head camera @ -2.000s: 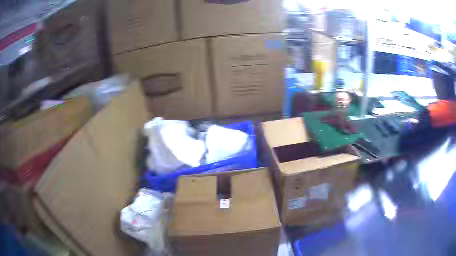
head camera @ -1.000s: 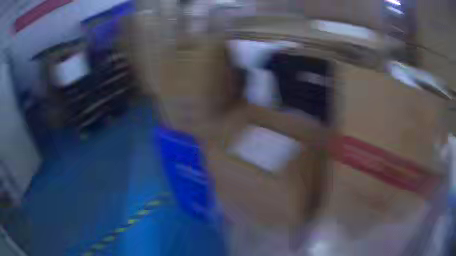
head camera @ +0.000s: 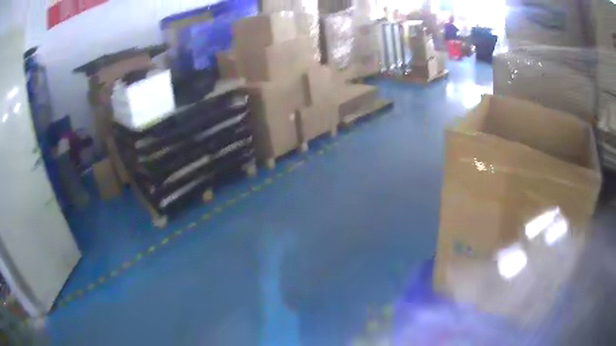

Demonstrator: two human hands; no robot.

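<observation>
Neither of my hands is in the picture. Nearest in front of me on the right stands a large open cardboard box, its top flaps up and its inside partly visible. A blurred blue thing lies low beside it at the bottom edge. Shiny clear wrapping or glare shows over the box's lower front; I cannot tell which.
A blue floor has a yellow-black line along the left. Beyond it stand a dark stack on a pallet with a white box, and stacked cartons. A pale panel stands far left. Wrapped cartons stand right.
The view has swung left, away from the carton wall, blue crate and green-covered bench, to an aisle. The open box now shows at the right, and the picture is less blurred.
</observation>
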